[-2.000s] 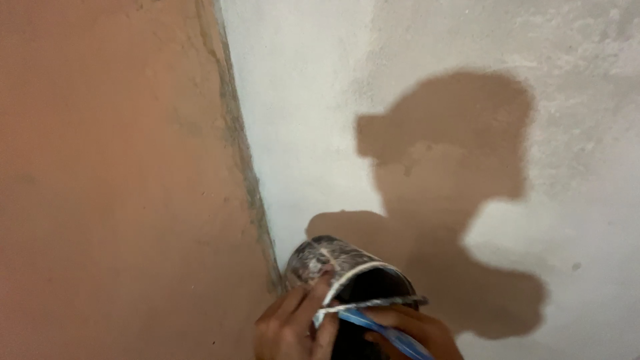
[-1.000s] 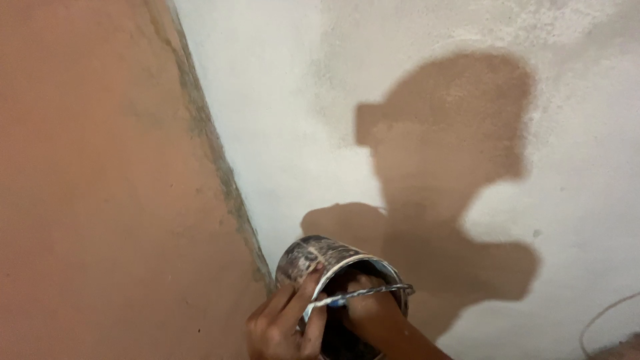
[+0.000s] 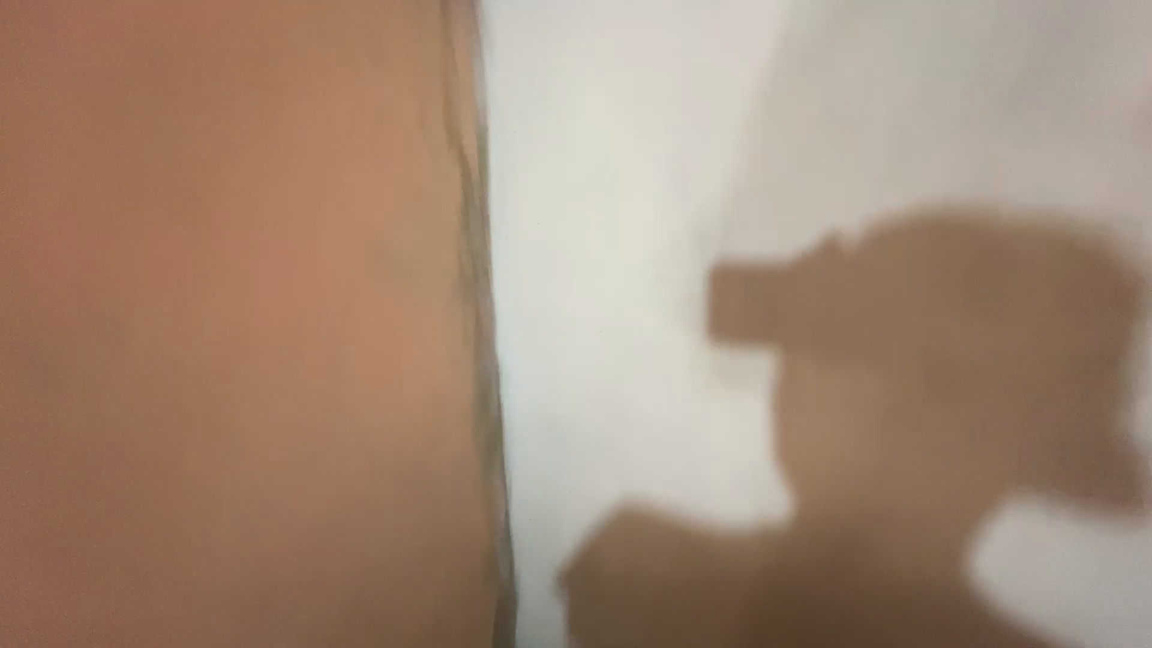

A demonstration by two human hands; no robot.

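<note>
Neither my left hand nor my right hand shows in the head view now, and the bucket is out of view too. A white painted wall (image 3: 612, 225) fills the right part, slightly blurred. An orange-brown painted wall (image 3: 252, 297) takes up the left part. Between them runs a rough, greyish edge line (image 3: 490, 405), nearly upright. What my hands hold or touch is hidden below the frame.
On the white wall lies a large brown shadow (image 3: 918, 360) of a head with a box-like shape jutting from its front, and shoulders beneath. The two walls meet along the rough edge, left of the shadow.
The view has shifted, so my hands and the bucket have left it. Earlier, my left hand was at the bucket's rim and my right hand reached inside it.
</note>
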